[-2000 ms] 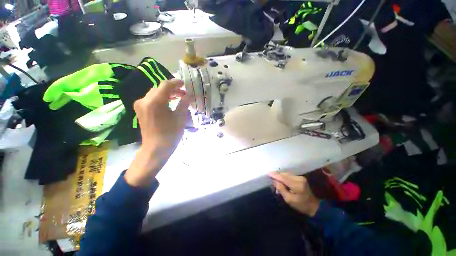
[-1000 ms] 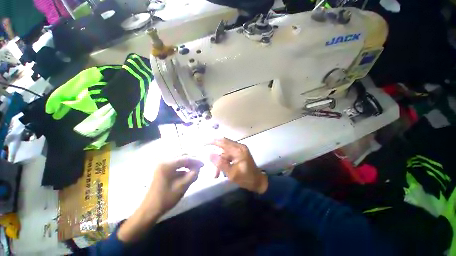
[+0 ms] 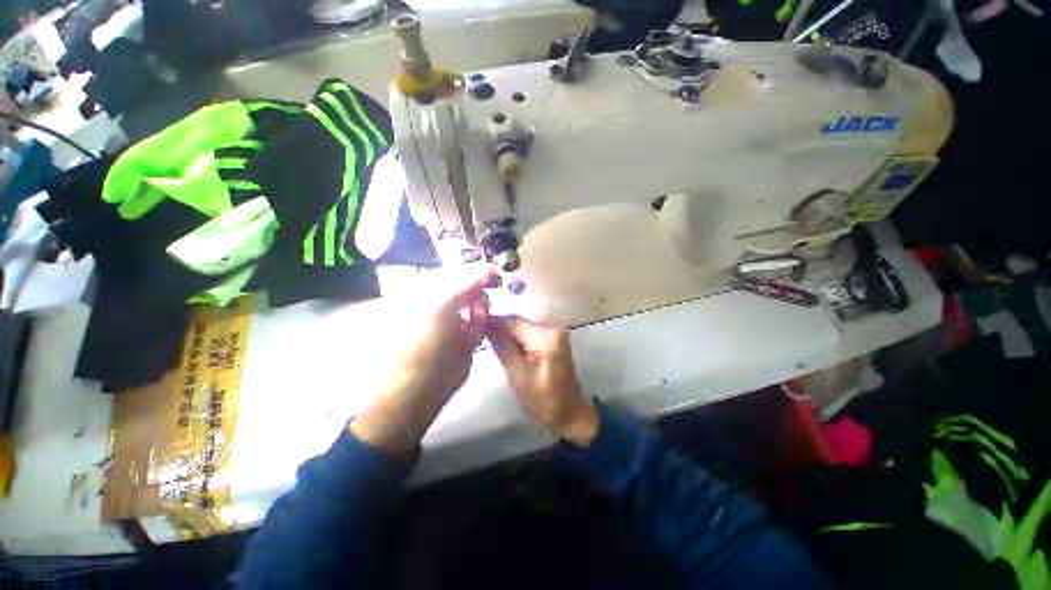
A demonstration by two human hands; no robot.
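Observation:
The cream-white sewing machine head [image 3: 611, 150] with blue JACK lettering stands in front of me. My left hand [image 3: 444, 352] is raised at the needle area, its fingertips just below the presser foot area. My right hand [image 3: 542, 369] is beside it, thumb and fingertips close together and near the left fingertips. Glare and the fingers hide whether either hand holds anything, such as a thread or small part. The ridged tension knob [image 3: 508, 161] is on the head face above the hands. A long white glowing lamp shape [image 3: 382, 205] is left of the needle.
Black garment panels with neon green stripes [image 3: 288, 173] lie left of the machine. Brown cardboard with yellow printed tape [image 3: 179, 426] is at the table's left. Red-handled snips [image 3: 778, 290] and black-handled scissors [image 3: 878, 284] lie at the right end. Dark and neon garments [image 3: 980, 496] are lower right.
Since the frame a second ago, both hands have moved up and forward from above the table's front to the needle area, fingertips close together. The view has shifted slightly.

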